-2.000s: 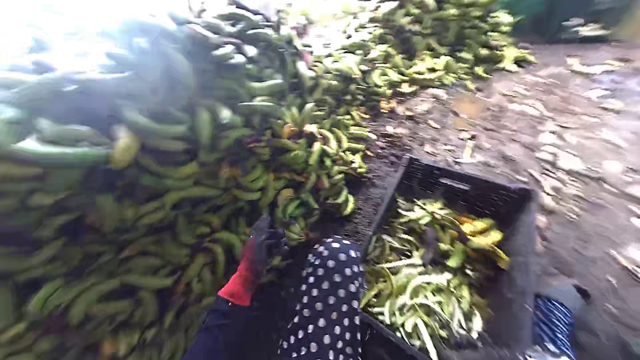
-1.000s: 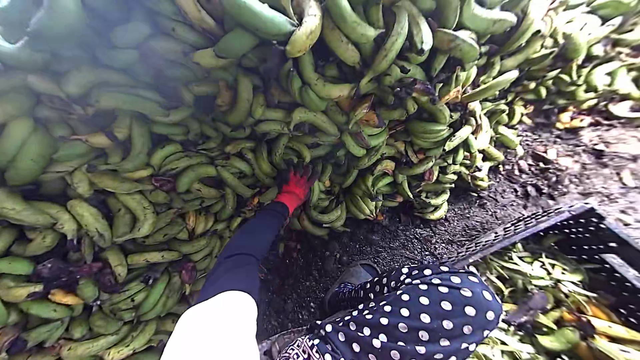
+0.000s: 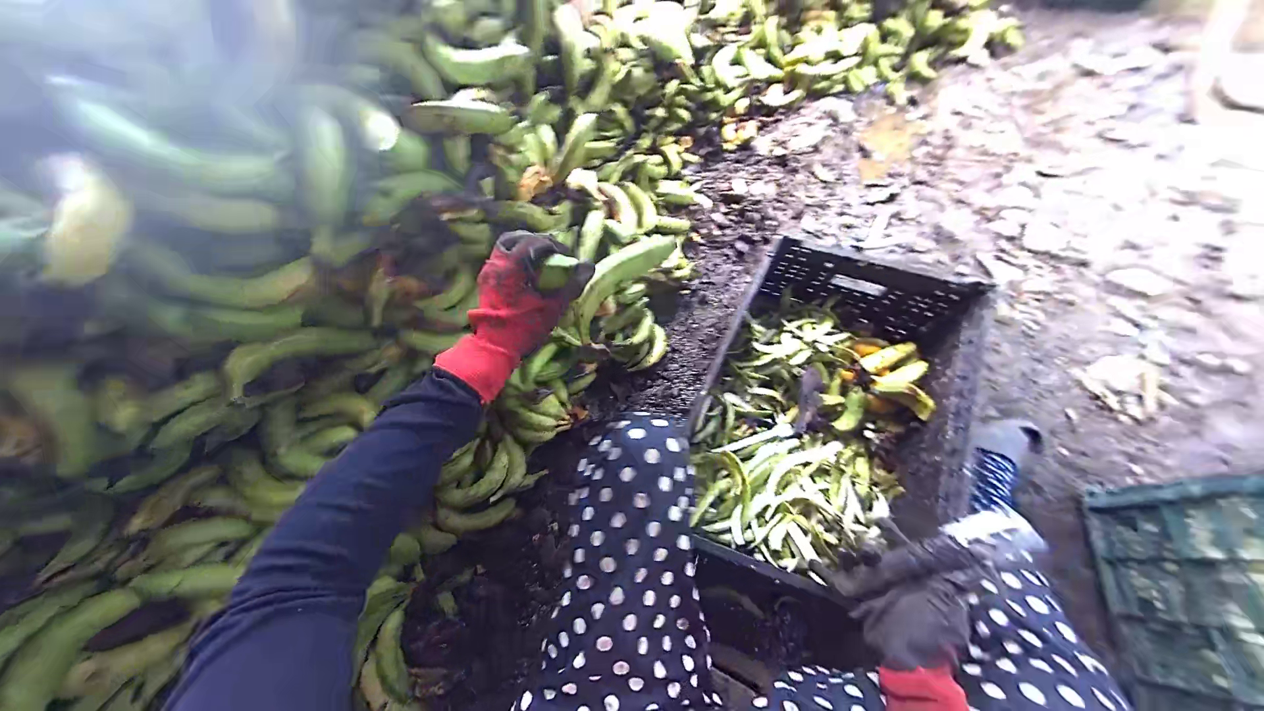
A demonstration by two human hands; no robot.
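My left hand (image 3: 523,291), in a red and black glove, grips a green plantain (image 3: 558,274) at the edge of a large heap of green plantains (image 3: 296,355). More plantains lie right beside its fingers. My right hand (image 3: 908,597), in a dark glove with a red cuff, is over the near right corner of a black plastic crate (image 3: 963,395); whether it holds something is unclear. Inside the crate are green peels (image 3: 790,484) and several yellow pieces (image 3: 894,375). The crate stands between my knees, which are covered in polka-dot cloth.
A green plastic crate (image 3: 1175,583) stands at the lower right. The dirt ground (image 3: 1066,237) beyond the black crate is strewn with leaves and scraps. The plantain heap fills the left side and runs on to the top. The upper left is blurred.
The view has swung back from the heap toward the black crate. My left hand, among the plantains a second ago, is now raised with a green plantain in it. My right hand has come into view.
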